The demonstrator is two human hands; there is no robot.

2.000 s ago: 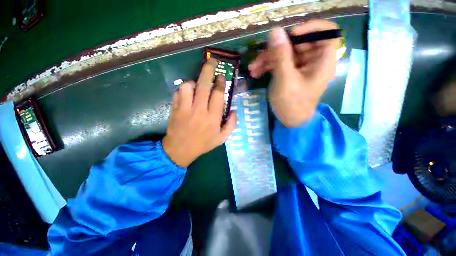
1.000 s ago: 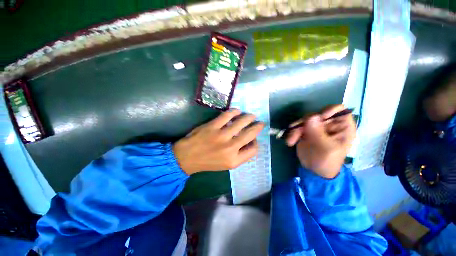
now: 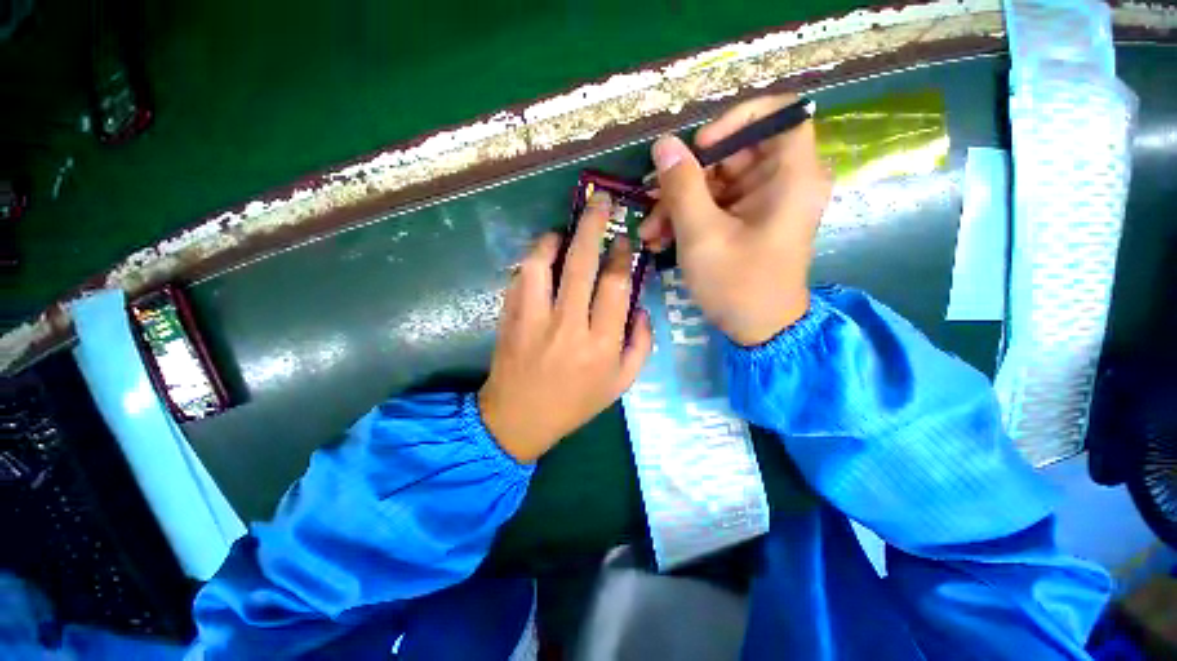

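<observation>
A dark red phone unit (image 3: 589, 193) with a green circuit board lies on the bench in front of me. My left hand (image 3: 558, 338) rests over it, its fingers on the board and frame, hiding much of it. My right hand (image 3: 749, 226) holds black tweezers (image 3: 755, 133) at the unit's upper right; their tip is hard to make out. The pale adhesive piece sheet (image 3: 701, 480) runs from beside the unit towards me, its upper part partly behind my right hand.
Another phone unit (image 3: 178, 355) lies beside the blue strip (image 3: 145, 420) at left. Amber tape (image 3: 891, 136), plain backing paper (image 3: 980, 239) and spare sticker sheets (image 3: 1061, 245) lie at right. Beyond the worn edge rail (image 3: 478, 136), the green belt carries a unit (image 3: 120, 103). A fan shows far right.
My left hand has moved from the sheet onto the unit. My right hand has moved up from beside the sheet to the unit with the tweezers. The whole view has shifted.
</observation>
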